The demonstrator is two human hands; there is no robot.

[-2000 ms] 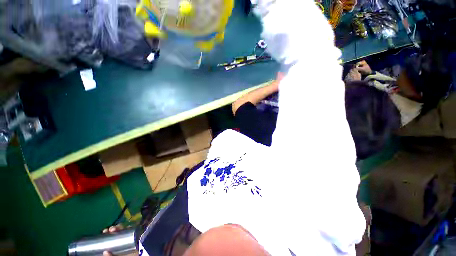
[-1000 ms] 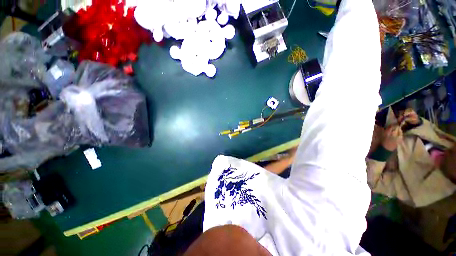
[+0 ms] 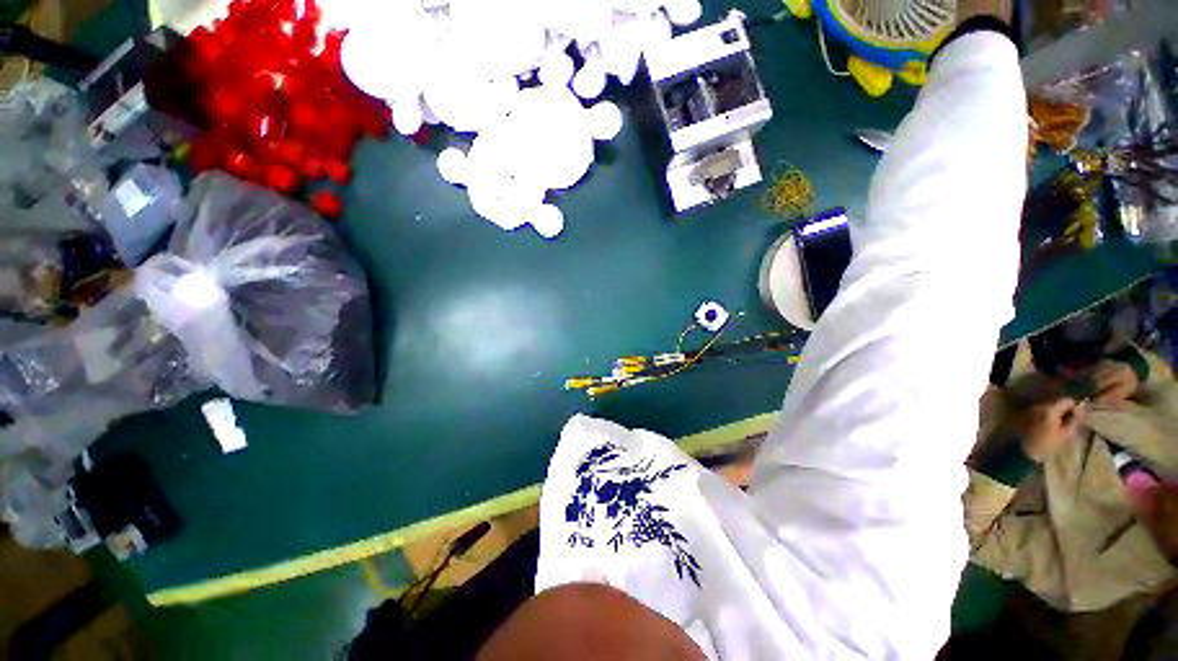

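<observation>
My right arm in a white sleeve reaches up to the top right. Only a sliver of my right hand [image 3: 988, 9] shows beyond the dark cuff, cut off by the top edge beside the fan, so its fingers and any grip are hidden. The small desk fan [image 3: 889, 29], with a yellow and blue body and pale round grille, is partly cut off by the top edge. My left hand is out of view. Wire leads [image 3: 633, 372] with yellow ends lie on the green bench [image 3: 478, 452]. A phone [image 3: 824, 265] rests on a white round stand [image 3: 783, 282].
Red plastic parts [image 3: 271, 103] and white plastic parts [image 3: 523, 142] lie at the back, beside a silver-white bench fixture [image 3: 708, 110]. A tied clear bag of dark parts [image 3: 291, 304] stands left, above another fixture [image 3: 123, 504]. A seated person [image 3: 1085, 452] is at the right.
My right arm reaches farther up and right, and the fan has come into view at the top. The view shows the bench contents lower. The cylinder and left hand seen earliest are out of view.
</observation>
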